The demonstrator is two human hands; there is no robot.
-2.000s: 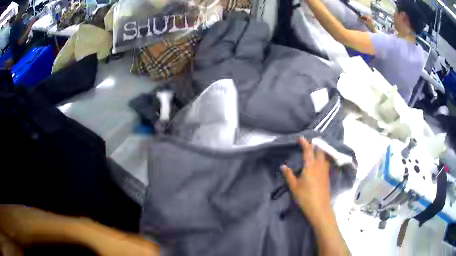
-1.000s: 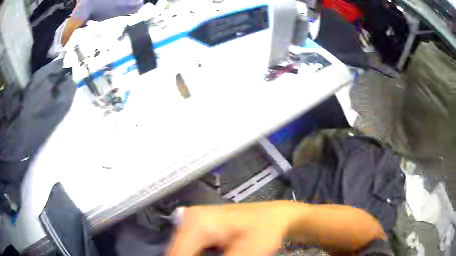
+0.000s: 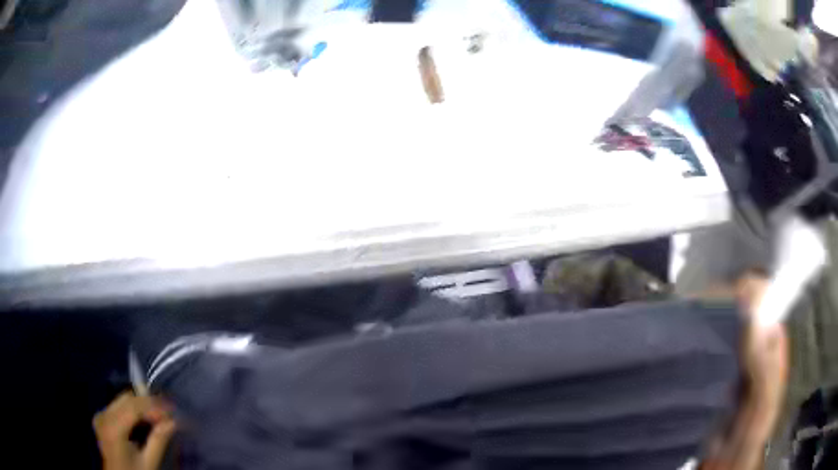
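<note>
A dark grey garment piece (image 3: 478, 386) is stretched from side to side in front of me, below the table's near edge. Paired white stripes (image 3: 188, 349) curve at its left end. My left hand (image 3: 138, 430) is at the lower left, fingers pinched on the garment's left end, with a thin pale strip above them. My right hand (image 3: 761, 353) is at the garment's right end and grips it; the hand is blurred. A blurred white piece (image 3: 795, 271) shows beside its fingers.
The white sewing table (image 3: 322, 174) lies beyond the garment. The machine's needle area (image 3: 276, 41) is cut by the top edge. A brown strip (image 3: 430, 75) stands on the bed. Small dark and red clutter (image 3: 648, 142) lies at the right end. Dark cloth (image 3: 73, 55) is at the upper left.
The view has swung right and down from the garment pile to the table's near edge. The garment is now stretched between both hands, which are farther apart.
</note>
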